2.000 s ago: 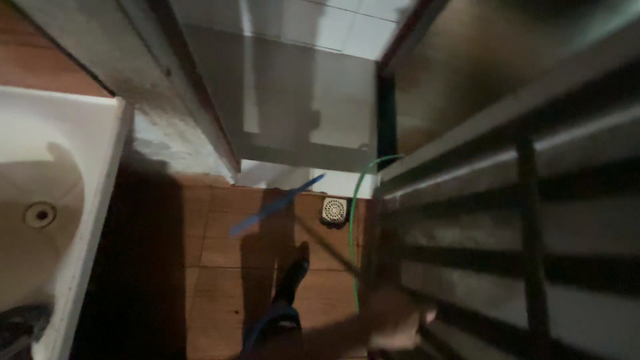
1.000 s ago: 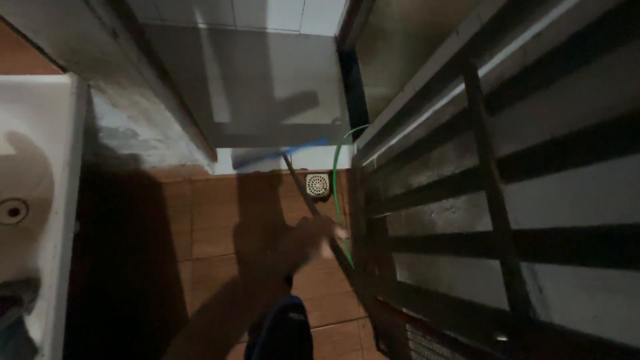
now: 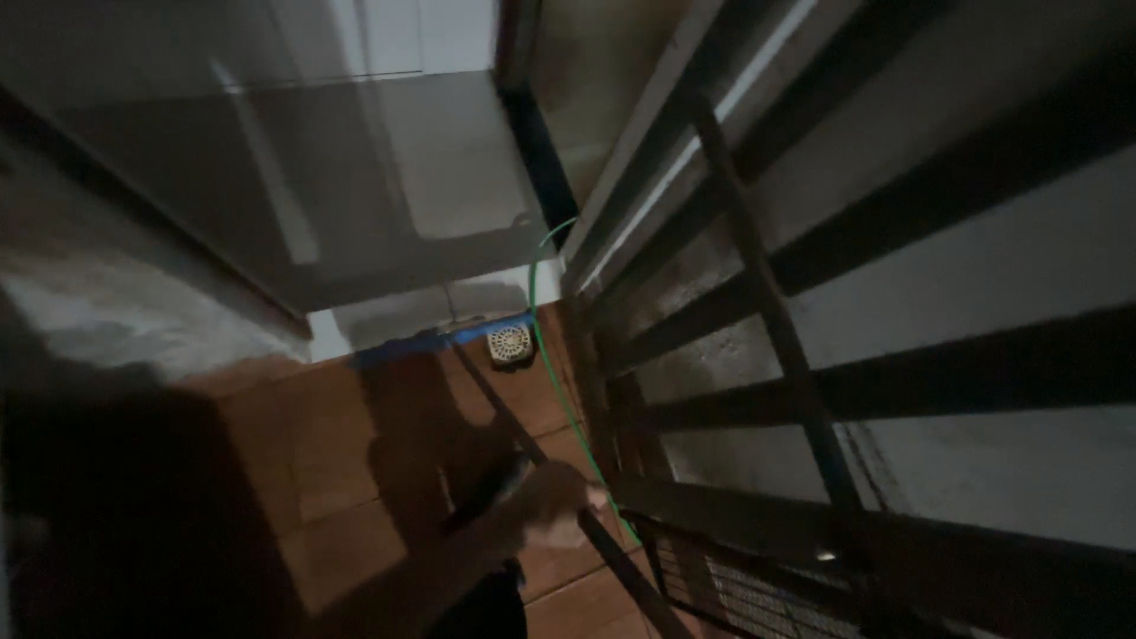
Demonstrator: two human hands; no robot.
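My left hand (image 3: 559,504), its forearm coming in from the lower left, is closed around the long dark handle (image 3: 501,404) of what looks like a floor squeegee. The blue head (image 3: 404,348) lies across the brown tiles along the foot of a white sill. Its right end is beside a square floor drain cover (image 3: 509,343). The upper end of the handle runs out of view at the bottom. My right hand is not in view. Image blur hides the finger details.
A thin green hose (image 3: 555,377) curves along the floor on the right, beside a dark barred metal gate (image 3: 763,293). A door frame and rough wall (image 3: 115,311) stand on the left. My foot shows at the bottom, near a wire rack (image 3: 754,595).
The blue head has moved from over the white sill to the floor tiles at its foot, close to the drain. My left hand stays around the handle. The white basin has left the view.
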